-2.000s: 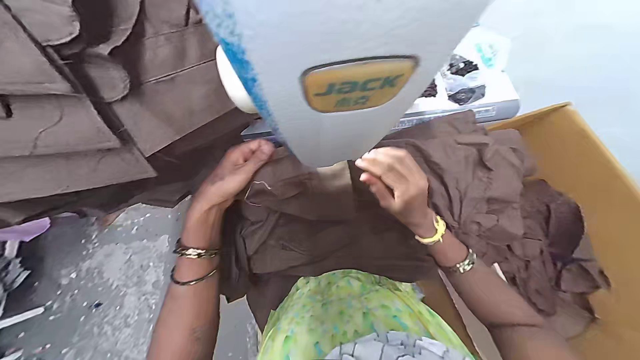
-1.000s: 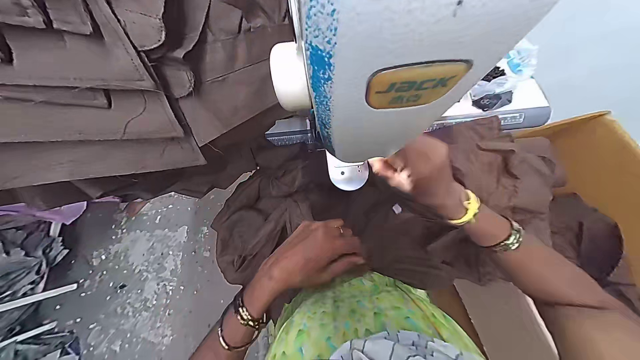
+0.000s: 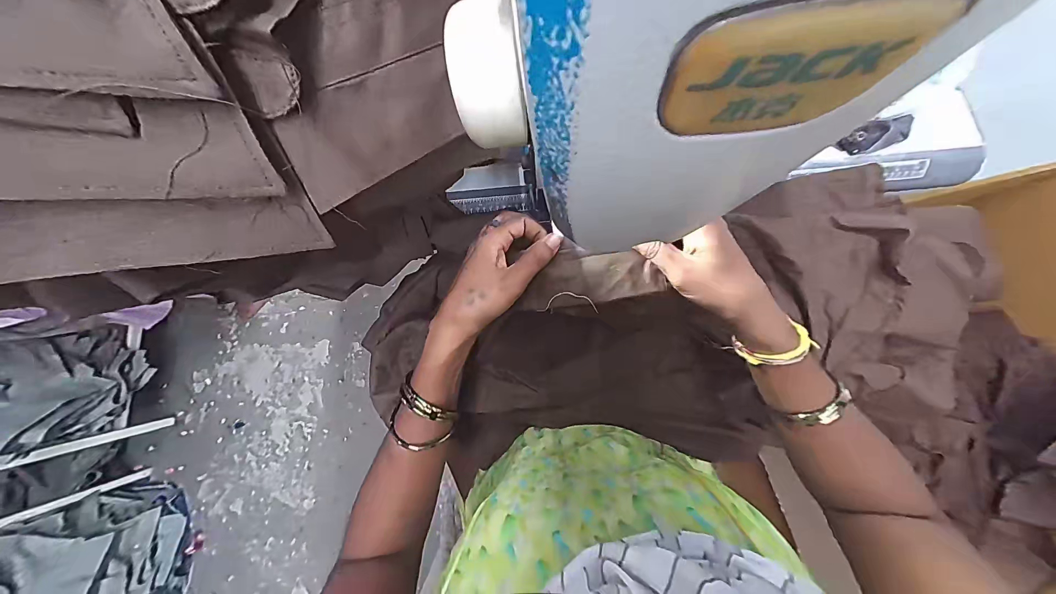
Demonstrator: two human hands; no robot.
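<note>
A Jack sewing machine's head (image 3: 652,140), white with blue speckles, covers the top middle and hides the needle area. Brown fabric (image 3: 610,363) spreads beneath it and over my lap. My left hand (image 3: 499,268) pinches the fabric edge between thumb and forefinger, just left of the head's lower end. On the right, my right hand (image 3: 701,268) grips the same edge, its fingertips partly hidden by the machine. A lit folded strip of the cloth runs between both hands, with a loose thread below it.
Stacked brown stitched pieces (image 3: 140,157) lie at upper left. A cardboard box (image 3: 1023,247) stands at right beside more crumpled brown fabric (image 3: 899,330). Grey garments (image 3: 66,396) are at lower left by the worn floor (image 3: 264,412). A white device (image 3: 940,136) sits behind the machine.
My left hand has moved up from the cloth near my lap to its edge by the machine head. The view has come closer to the machine.
</note>
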